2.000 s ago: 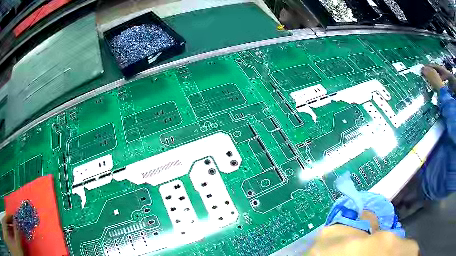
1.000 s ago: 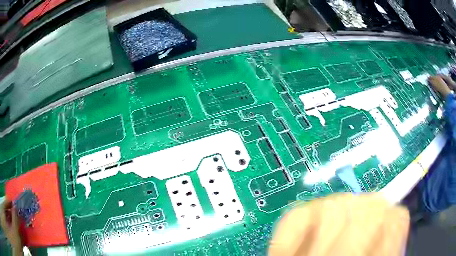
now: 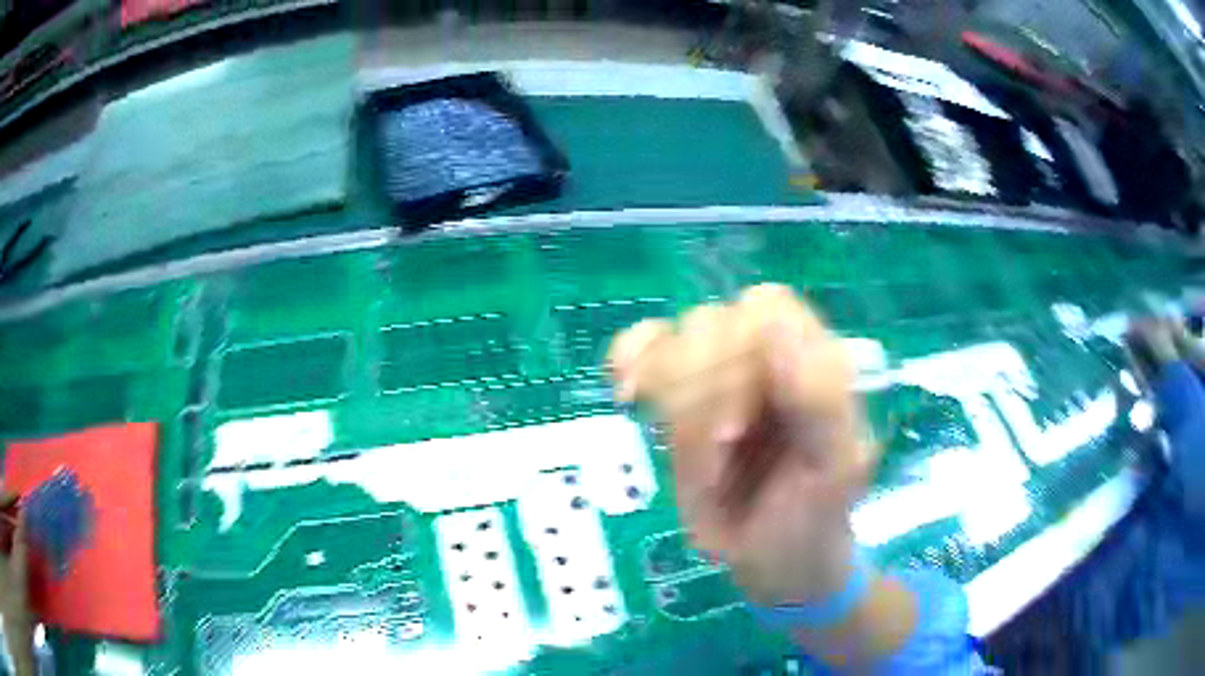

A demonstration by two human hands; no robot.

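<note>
A large green circuit board (image 3: 278,374) with whitish areas and dark holes lies across the bench. My right hand (image 3: 760,442), blurred, is over the middle of the board with its fingers curled; whether it holds a small part cannot be told. A blue band and blue cuff are at its wrist. A red pad (image 3: 122,528) lies at the left with a heap of tiny grey-blue metal parts (image 3: 60,522) on it. My left hand (image 3: 13,581) is cut off by the left edge, with its fingers beside the heap; its grip cannot be told.
A black bin (image 3: 463,148) full of small metal bits stands behind the board, beside a pale green slab (image 3: 218,145). Black trays with shiny pieces (image 3: 945,143) are at the back right. Another person's hand (image 3: 1163,346) and blue sleeve are at the right edge.
My right hand has risen from the bottom edge up and left to above the middle of the board. The view has tilted up slightly. My left hand stays by the heap.
</note>
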